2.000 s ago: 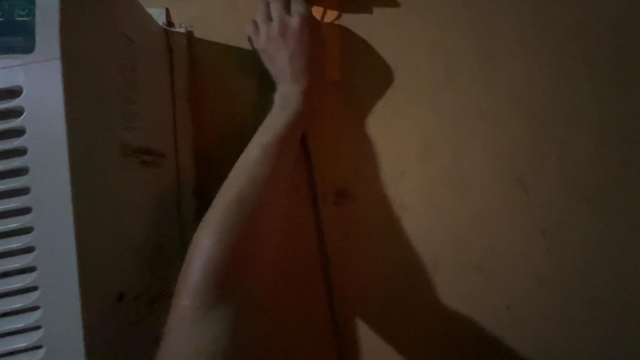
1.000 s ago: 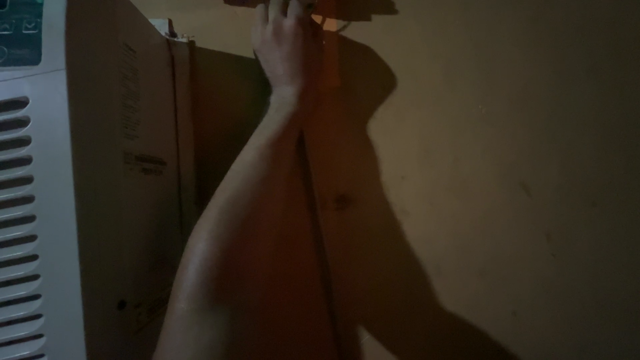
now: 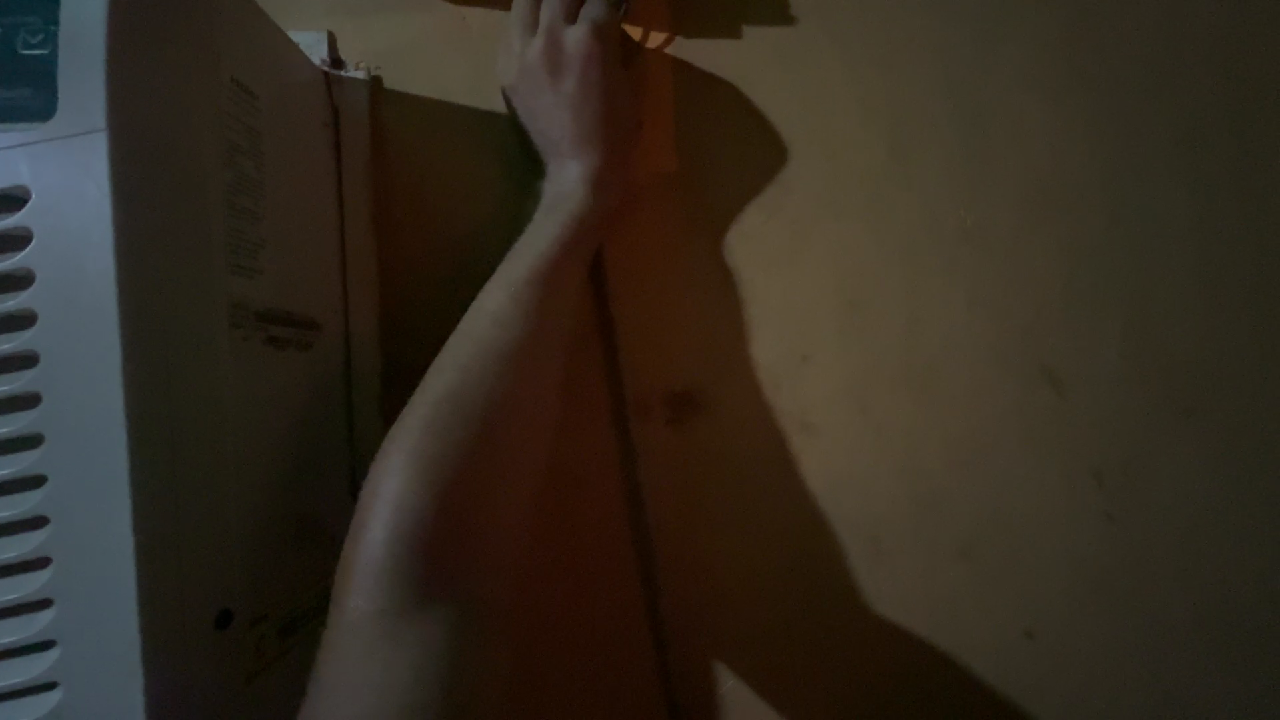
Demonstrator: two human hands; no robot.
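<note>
My left hand (image 3: 572, 85) reaches up to the top edge of the view, back of the hand toward me, its fingertips cut off or hidden. It is at a dark object (image 3: 725, 12) on the tan wall, mostly out of view; what the fingers hold cannot be told. Just right of the hand, thin loops (image 3: 655, 40) like cord catch an orange glow, and an orange-lit strip (image 3: 657, 120) runs below them. A thin dark line, perhaps a cord (image 3: 632, 460), runs down the wall beside my forearm. My right hand is not in view.
A pale appliance with slotted vents (image 3: 80, 400) and a dark control panel (image 3: 28, 60) stands close along the left. Its side panel (image 3: 230, 430) bears writing. The wall (image 3: 1000, 300) fills the right side, with my arm's broad shadow across it. The light is dim.
Two seconds ago the fingers of my left hand were spread further to the left. They have drawn closer together at the dark object. The forearm has stayed nearly in place.
</note>
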